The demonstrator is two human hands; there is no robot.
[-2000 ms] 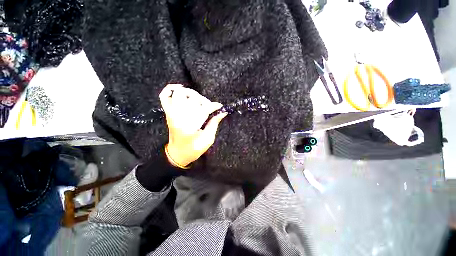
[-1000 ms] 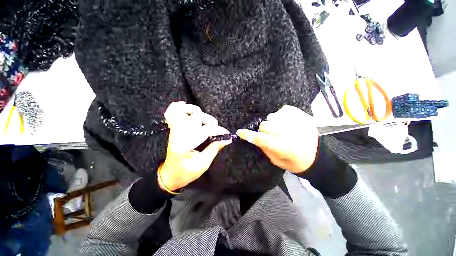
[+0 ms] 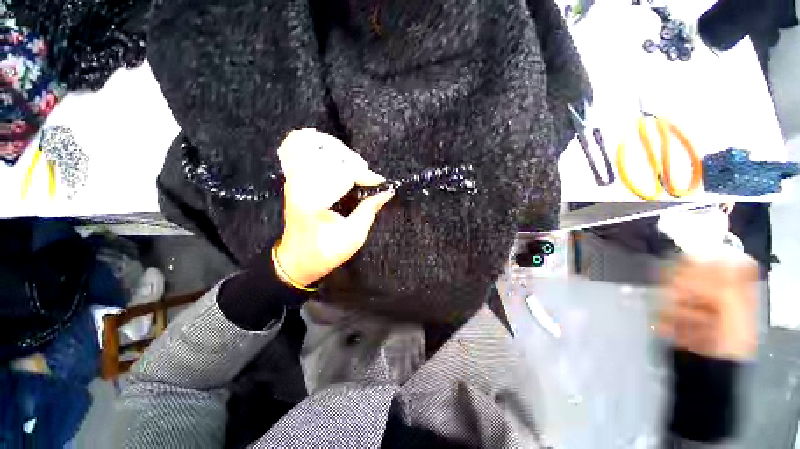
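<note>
The dark nubby jacket (image 3: 430, 96) lies over the table edge and my lap. A black braid trim with shiny flecks (image 3: 434, 178) runs along its edge, from the left past my fingers to a short end at the right. My left hand (image 3: 325, 206) pinches the braid and the garment edge between thumb and fingers. My right hand (image 3: 709, 307) is away from the garment at the far right, below the table edge, and strongly blurred. Whether it holds a needle or thread cannot be seen.
Orange-handled scissors (image 3: 658, 158) and dark snips (image 3: 594, 145) lie right of the jacket. A blue patterned cloth piece (image 3: 746, 172) is beside the scissors. Small dark round pieces (image 3: 668, 37) lie at upper right. A white bag (image 3: 693, 230) hangs by the table edge. A wooden stool (image 3: 118, 338) stands lower left.
My right hand was at the braid beside my left a second ago and is now far out to the right. My left hand still pinches the braid, slightly higher in view.
</note>
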